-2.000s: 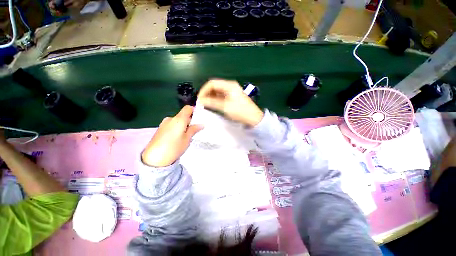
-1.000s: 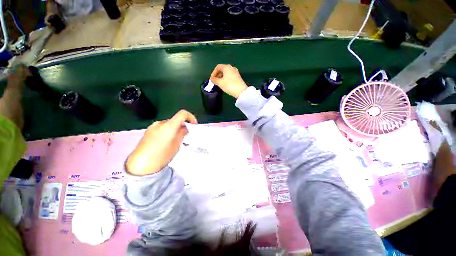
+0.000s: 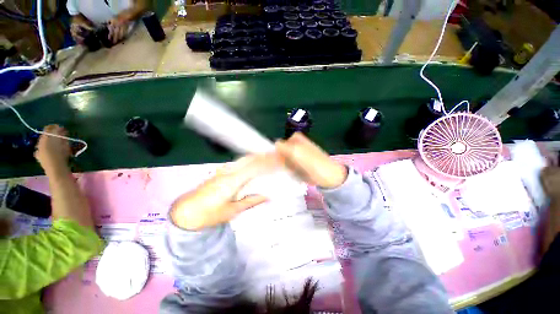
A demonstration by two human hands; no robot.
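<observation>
My right hand (image 3: 310,160) and my left hand (image 3: 215,196) meet above the near edge of the green conveyor. A white strip of label sheet (image 3: 224,124), blurred, sticks out from where the hands meet, over the belt. My right fingers are closed on its end; the left hand is blurred and its hold cannot be told. A black cylindrical unit (image 3: 299,120) with a white label on top stands just beyond my right hand. Loose label sheets (image 3: 282,236) lie below my hands on the pink bench.
More black units stand on the green belt (image 3: 245,92), one unlabelled (image 3: 147,136) at left. A pink fan (image 3: 460,147) stands at right, a white round item (image 3: 123,270) at left. Neighbours' arms reach in at both sides. Stacked black units (image 3: 285,34) fill trays on the far bench.
My right hand has moved back from the unit's top to my left hand. The white strip now extends over the belt. The units have shifted right. The left neighbour's arm has moved.
</observation>
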